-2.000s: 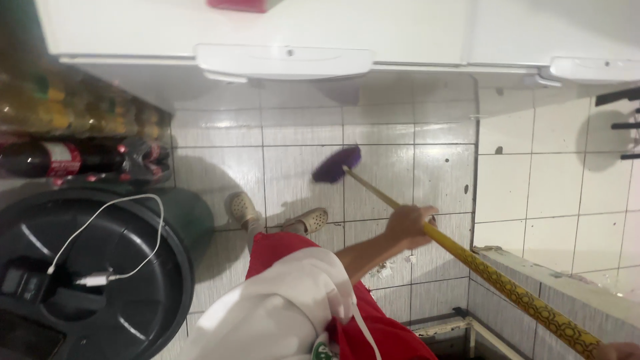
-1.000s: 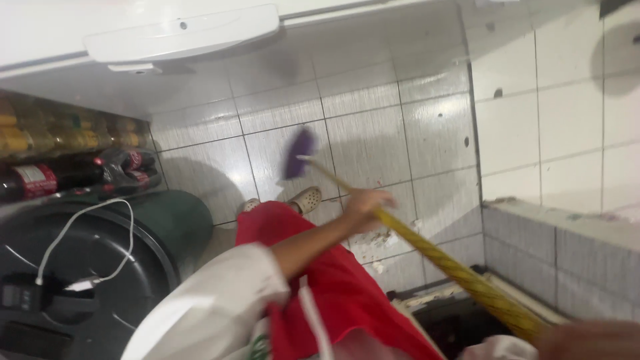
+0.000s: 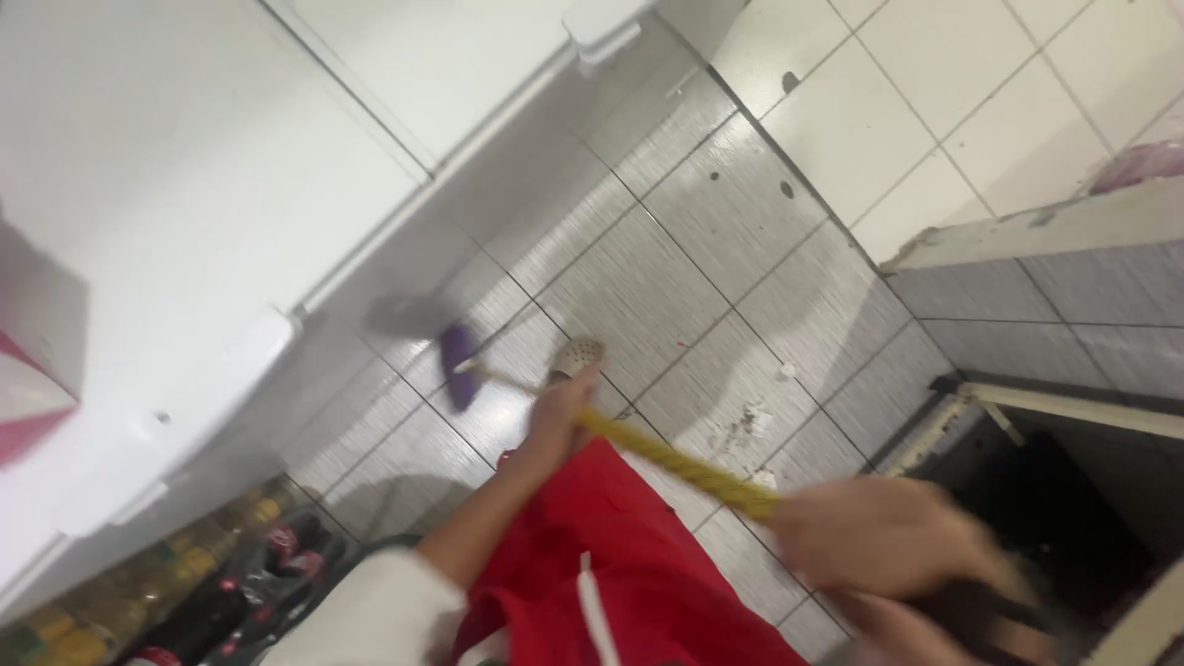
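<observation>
A broom with a purple head [image 3: 457,366] and a yellow patterned handle [image 3: 680,460] slants across the view. My left hand [image 3: 560,416] grips the handle's lower part, just above a beige clog [image 3: 580,355]. Near the top of the handle my right hand [image 3: 879,546], blurred and with a dark band at the wrist, is closed around it. The broom head is at the floor, close to the white appliance's edge. Small pale and dark debris [image 3: 745,424] lies on the grey tiles, to the right of my red shorts.
A white appliance [image 3: 213,176] with handles fills the upper left. Bottles of yellow liquid [image 3: 176,564] and dark soda bottles [image 3: 268,573] lie at the lower left. At right are a low tiled wall [image 3: 1045,301] and a pale frame [image 3: 1091,409] around a dark opening.
The view has turned strongly, and the black lidded bin has mostly left it. Both hands stay on the broom. The purple head is now closer to the white appliance's edge.
</observation>
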